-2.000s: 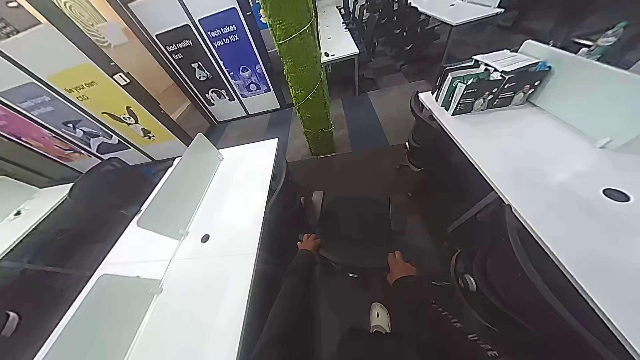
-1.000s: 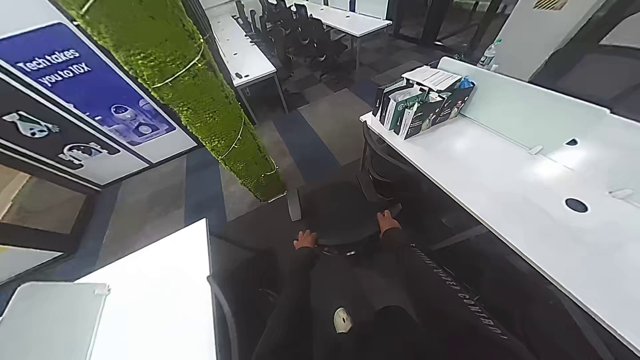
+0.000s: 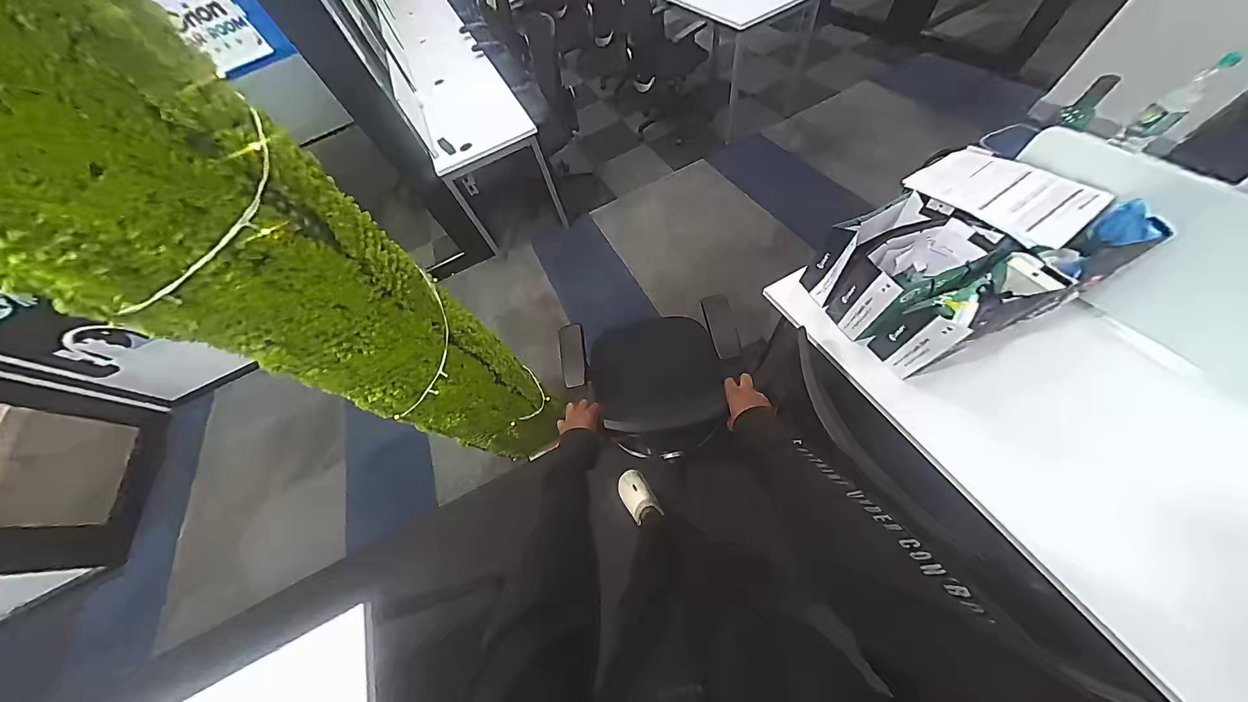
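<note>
A black office chair (image 3: pixel 655 375) stands in front of me, its seat and two armrests seen from above. My left hand (image 3: pixel 579 417) is at its left side, just below the left armrest (image 3: pixel 572 355). On the other side, below the right armrest (image 3: pixel 721 327), my right hand (image 3: pixel 745 395) is closed around part of the chair. The fingers of both hands curl over the chair's edges, and the parts they grip are mostly hidden. One light-coloured shoe (image 3: pixel 639 495) shows on the floor below the chair, between my dark sleeves.
A moss-covered column (image 3: pixel 322 263) with string lights leans across the left. To the right runs a white desk (image 3: pixel 1092 458), bearing boxes and papers (image 3: pixel 936 283), with a mesh-backed chair (image 3: pixel 877 439) beside it. A white table (image 3: pixel 478 97) and several chairs (image 3: pixel 643 58) stand farther back.
The chair has moved forward with both hands on it, past the white desk on the left and close to the moss column. The view has moved forward too.
</note>
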